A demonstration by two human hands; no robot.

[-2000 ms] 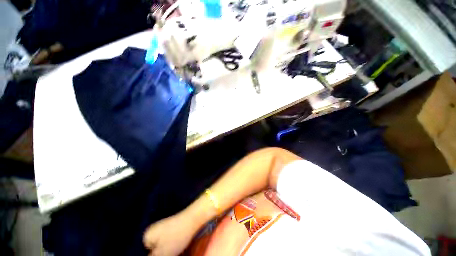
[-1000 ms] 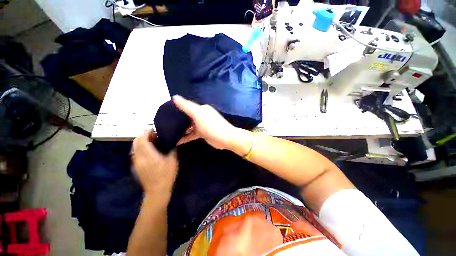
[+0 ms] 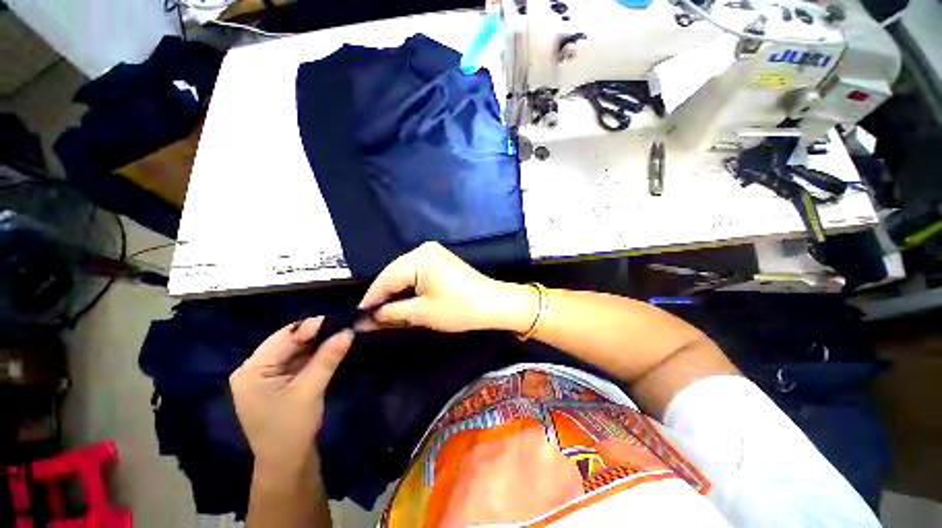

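Note:
A navy garment piece (image 3: 434,155) with a shinier blue side lies on the white table, its right edge at the needle area of the sewing machine (image 3: 713,93). Its lower part hangs over the table's front edge. My left hand (image 3: 284,387) and my right hand (image 3: 439,294) pinch a dark fabric edge (image 3: 339,322) between thumbs and fingers, just in front of the table edge. The hands are close together, fingertips nearly touching. Where the held edge joins the rest of the cloth cannot be told.
Black-handled scissors (image 3: 615,106) and thread snips (image 3: 656,168) lie on the machine bed. Dark scraps (image 3: 770,170) lie to the right. Navy pieces (image 3: 207,361) heap below the table edge. More dark cloth (image 3: 145,98), a fan (image 3: 41,258) and a red stool (image 3: 77,485) are on the left.
Both hands have moved lower, off the table edge. The dark cloth bunched between them is now a small pinched edge. The view has shifted slightly.

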